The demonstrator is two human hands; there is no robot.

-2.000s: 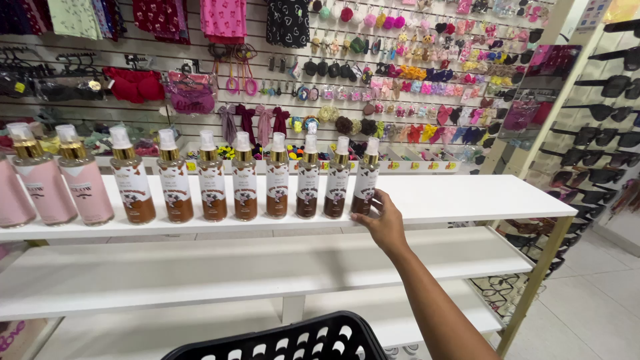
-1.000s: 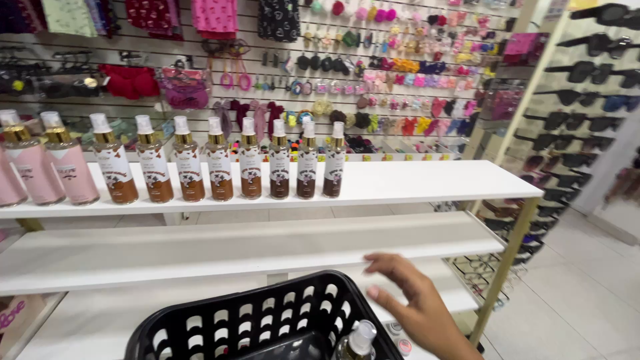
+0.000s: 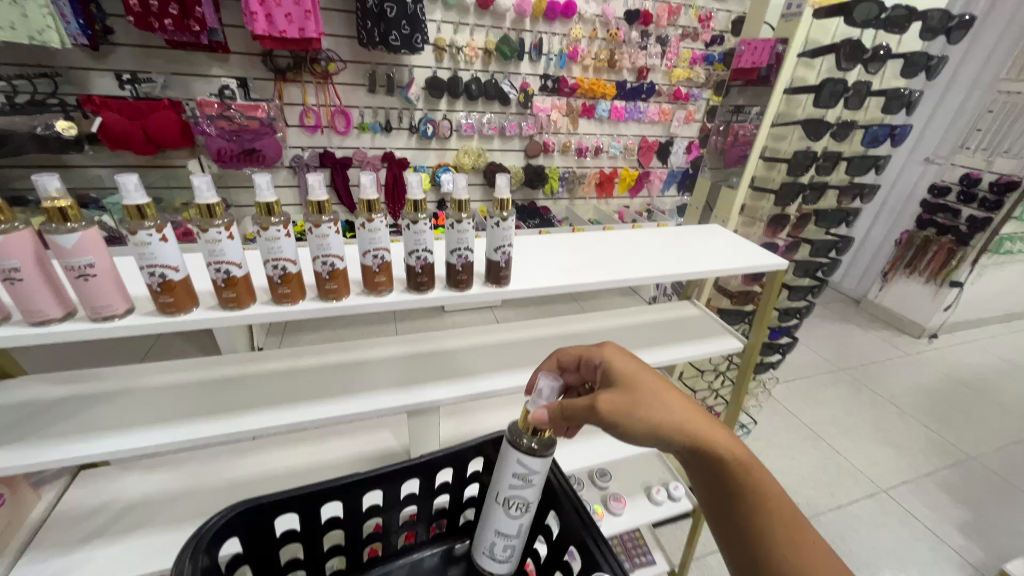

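Note:
My right hand (image 3: 596,396) grips a spray bottle with a white label (image 3: 512,504) by its gold collar and clear cap, with thumb and fingers. The bottle is slightly tilted, its lower part over a black plastic basket (image 3: 320,500). On the top white shelf (image 3: 624,256), a row of spray bottles with brown-and-white labels (image 3: 284,256) stands upright, with pink spray bottles (image 3: 88,264) to their left. My left hand is out of view.
Lower white shelves (image 3: 320,368) lie beneath the top one. At the right stands a rack of sunglasses (image 3: 832,96). Small round jars (image 3: 616,502) sit on a low shelf. Hair accessories (image 3: 608,88) and clothing (image 3: 280,20) hang on the slatted wall behind.
My right hand has moved from the last bottle of the shelf row down to the basket, and has taken hold of the white-labelled bottle seen inside it one second ago.

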